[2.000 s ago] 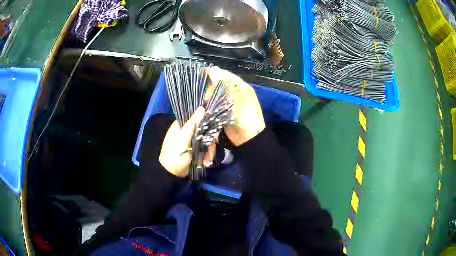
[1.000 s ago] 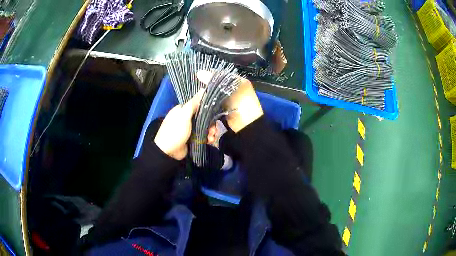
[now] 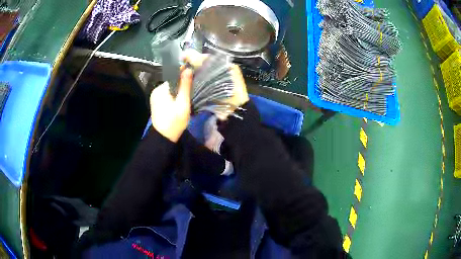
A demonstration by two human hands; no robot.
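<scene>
A fanned bundle of grey wires is held between my two hands above the blue lap bin. My left hand is around the left side of the wires, thumb up; the wires at its upper side are motion-blurred. My right hand grips the right side of the bundle, partly covered by the wires. Some wire tips stick out at the lower right, near the right wrist. My sleeves and forearms hide much of the bin.
A round machine with a shiny disc stands ahead, black-handled scissors to its left. A patterned cloth lies further left. A blue tray heaped with grey wires is at right; a light-blue tray is at left.
Both hands have risen slightly towards the machine with the wires. The wires that hung down below the hands now lie across between them. The view has shifted a little.
</scene>
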